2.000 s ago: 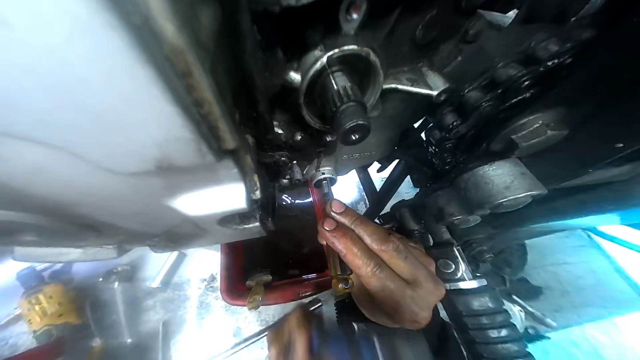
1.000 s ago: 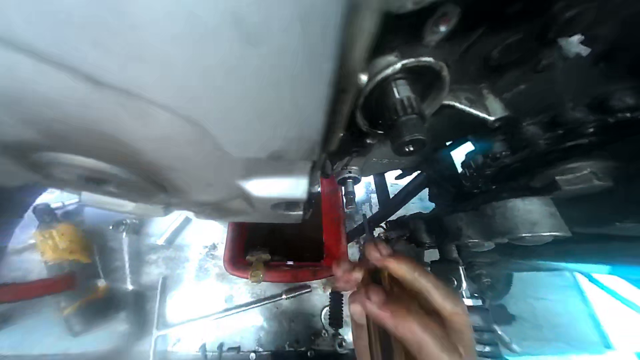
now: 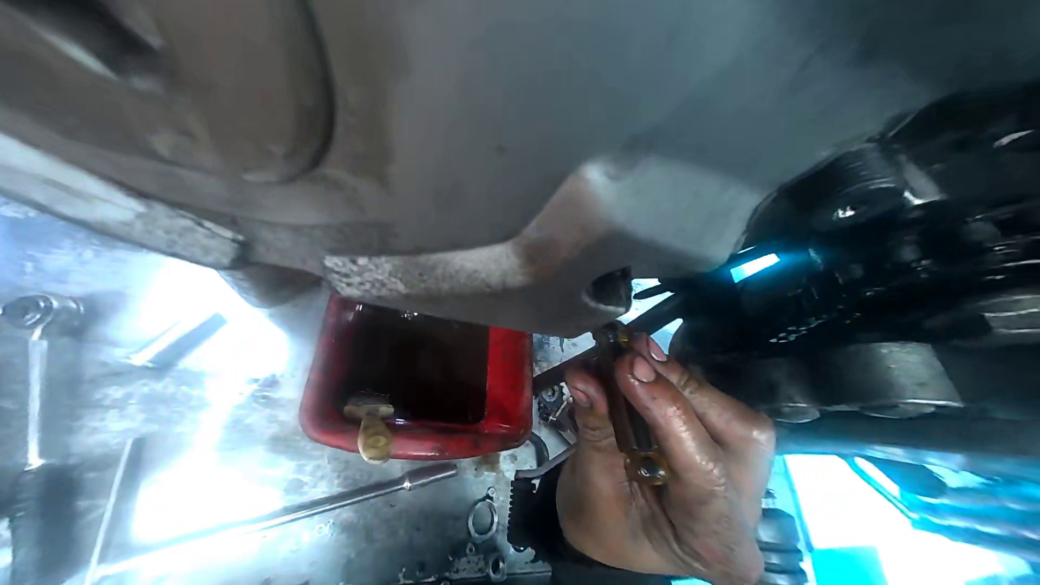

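Observation:
My right hand (image 3: 674, 455), its skin wet or oily, holds a slim hand tool with a translucent amber handle (image 3: 626, 406) between thumb and fingers. The tool stands nearly upright, its top close under the lower edge of a large grey casing (image 3: 504, 162). A dark opening (image 3: 609, 288) shows in that edge, just above the tool; whether the two touch I cannot tell. To the left of my hand stands a red plastic container (image 3: 510, 390) with dark liquid inside and a brass-coloured fitting (image 3: 374, 431) at its front rim. My left hand is not in view.
Dark, greasy machine parts (image 3: 853, 219) fill the right side. On the metal surface at lower left lie a long steel bar (image 3: 325, 505), a ratchet (image 3: 36, 366), a thin rod (image 3: 114, 504) and a metal ring (image 3: 482, 518). A black ribbed part (image 3: 520, 512) is beside my wrist.
The view has shifted strongly. My right hand was below the splined shaft; it is now under the grey casing's edge. A blurred hand at the bottom two seconds ago is gone from view.

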